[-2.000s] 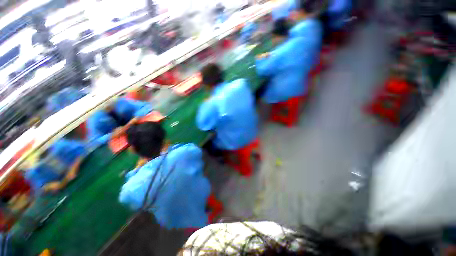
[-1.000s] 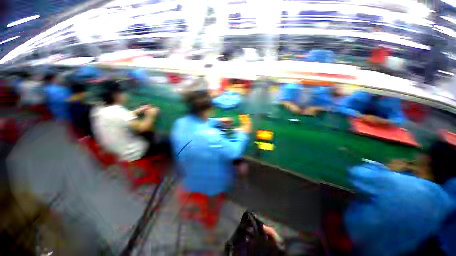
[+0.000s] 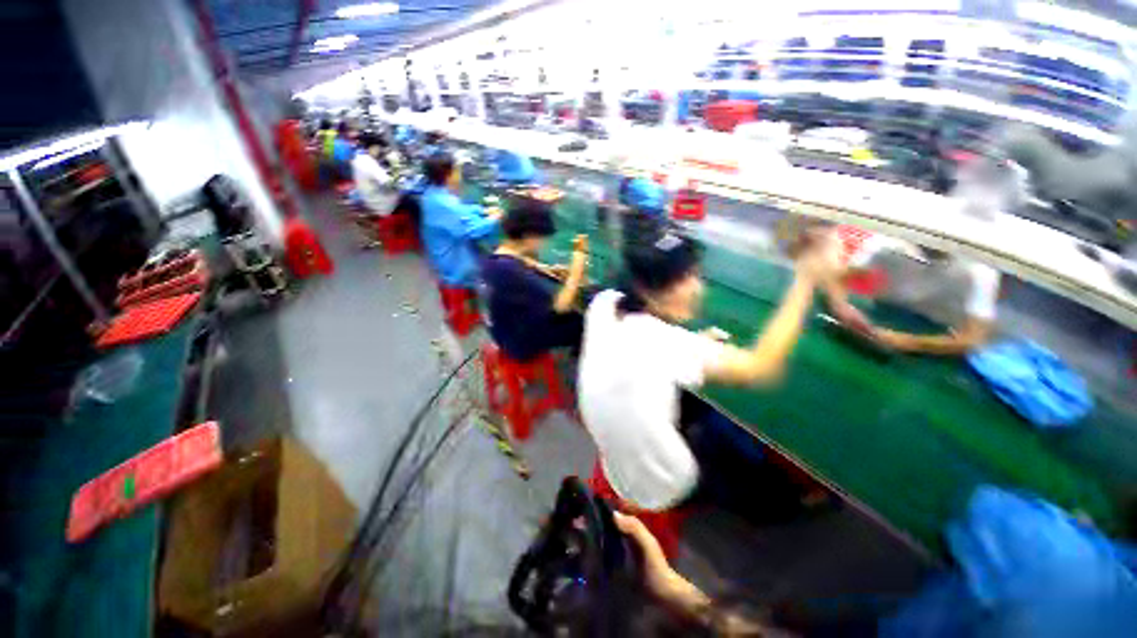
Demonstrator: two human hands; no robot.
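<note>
A black strapped device (image 3: 567,563), loop-like and blurred, is at the bottom centre of the view. My right hand (image 3: 648,548) is at its right side, with the fingers partly hidden behind it and the forearm running to the bottom right edge. The hand appears closed on the device and holds it up in the air over the aisle. My left hand is not in view.
Workers sit on red stools along a green bench (image 3: 860,418) on the right. The grey aisle (image 3: 355,337) runs ahead. At left are another green bench (image 3: 94,461), a red tray (image 3: 143,480), stacked red trays (image 3: 156,299) and an open brown carton (image 3: 256,530).
The view has swung so that the aisle and left bench now show. The black device has moved slightly left in the picture, and more of my right hand and forearm shows.
</note>
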